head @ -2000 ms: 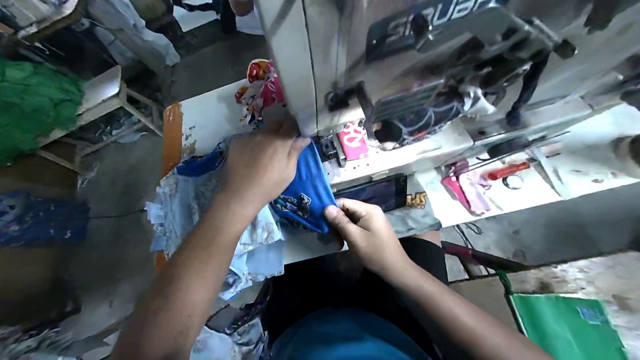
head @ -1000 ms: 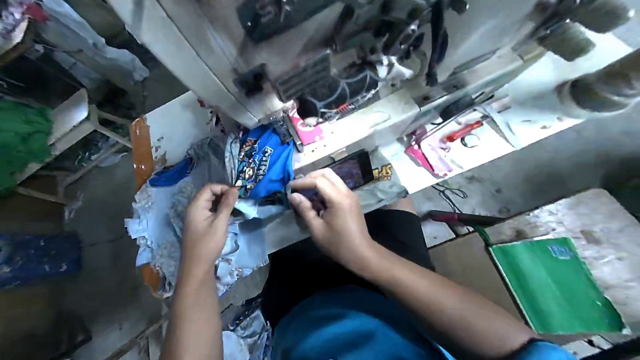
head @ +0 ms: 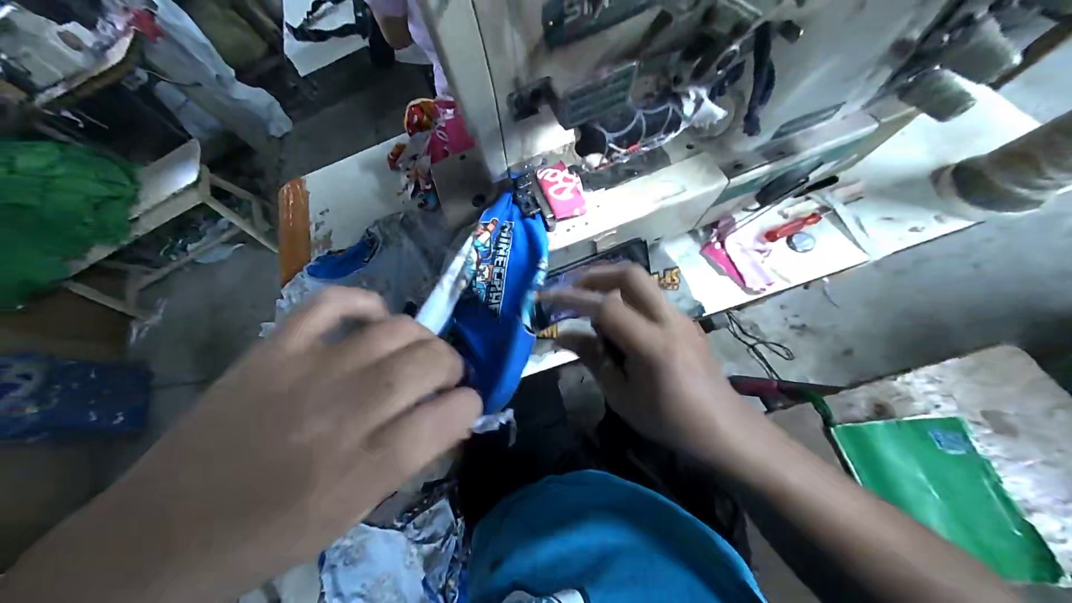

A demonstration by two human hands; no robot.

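Observation:
A blue printed fabric piece [head: 502, 293] reaches from the needle and presser-foot area [head: 532, 197] of an industrial sewing machine [head: 611, 109] down toward my lap. My left hand [head: 377, 377] grips its lower left edge, where a pale strip of cloth [head: 444, 293] runs upward; the fingertips are partly hidden. My right hand [head: 641, 343] is just right of the fabric, blurred, fingers bent; whether it pinches the edge cannot be told. Grey and light-blue cloth pieces [head: 394, 260] lie on the table at the left.
A phone-like dark device [head: 586, 276] lies beneath the machine bed. Right of it are a red-handled tool [head: 791, 228], pink cloth [head: 729, 260] and a round metal item [head: 801, 242]. A green folder-like sheet [head: 946, 486] lies at lower right. Thread cones [head: 997, 176] stand at the right. Part of another person [head: 402, 25] shows at the top.
The blue fabric, lying bunched near the machine a second ago, now stretches down from the presser foot to my left hand. Both hands have come closer to the camera.

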